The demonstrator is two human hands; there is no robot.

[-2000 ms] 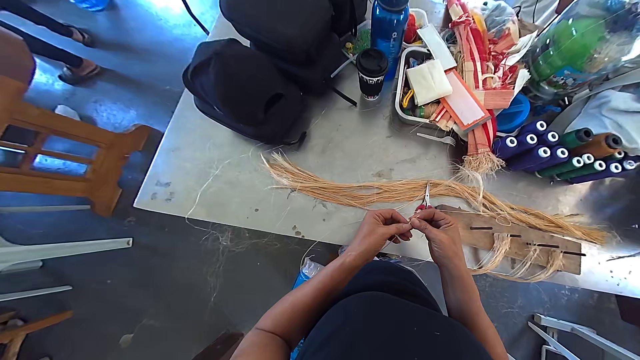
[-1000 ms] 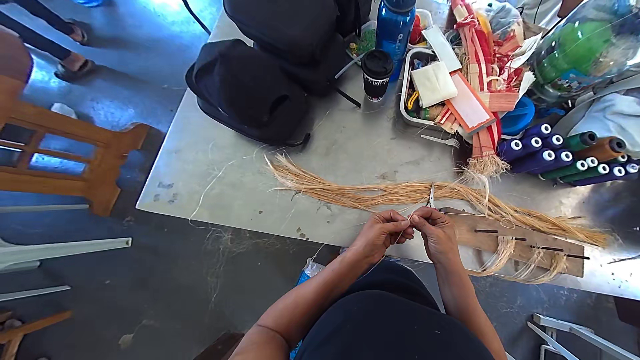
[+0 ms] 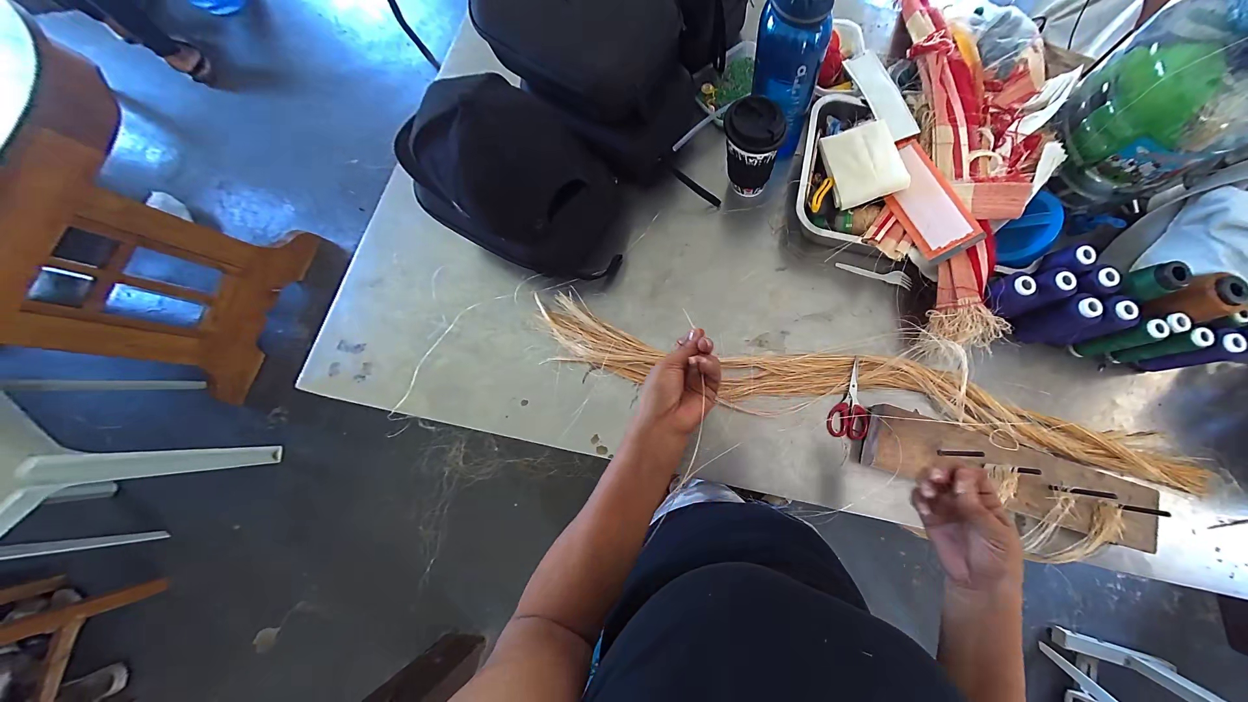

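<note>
A long bundle of tan plant fibre (image 3: 780, 378) lies along the near side of the metal table. My left hand (image 3: 682, 380) is over the bundle's left part, its fingers closed on a thin pale fibre strand (image 3: 698, 434) that hangs down from it. My right hand (image 3: 970, 522), somewhat blurred, is raised by the near edge of a slotted wooden board (image 3: 907, 444), fingers curled; whether it holds a strand cannot be made out. Small tufts of fibre (image 3: 1107, 522) hang from the board's slots. Red-handled scissors (image 3: 848, 417) lie between my hands, blades across the bundle.
Black bags (image 3: 517, 175), a lidded cup (image 3: 754, 146) and a blue bottle (image 3: 792, 68) stand at the back. Right of them are a filled plastic tray (image 3: 807, 185), red-and-white woven cloth (image 3: 960, 195) and several thread cones (image 3: 1063, 317). A wooden chair (image 3: 224, 322) is left of the table.
My hands were together near the scissors; now they are wide apart, the left moved left and up over the bundle, the right moved right and down beside the board.
</note>
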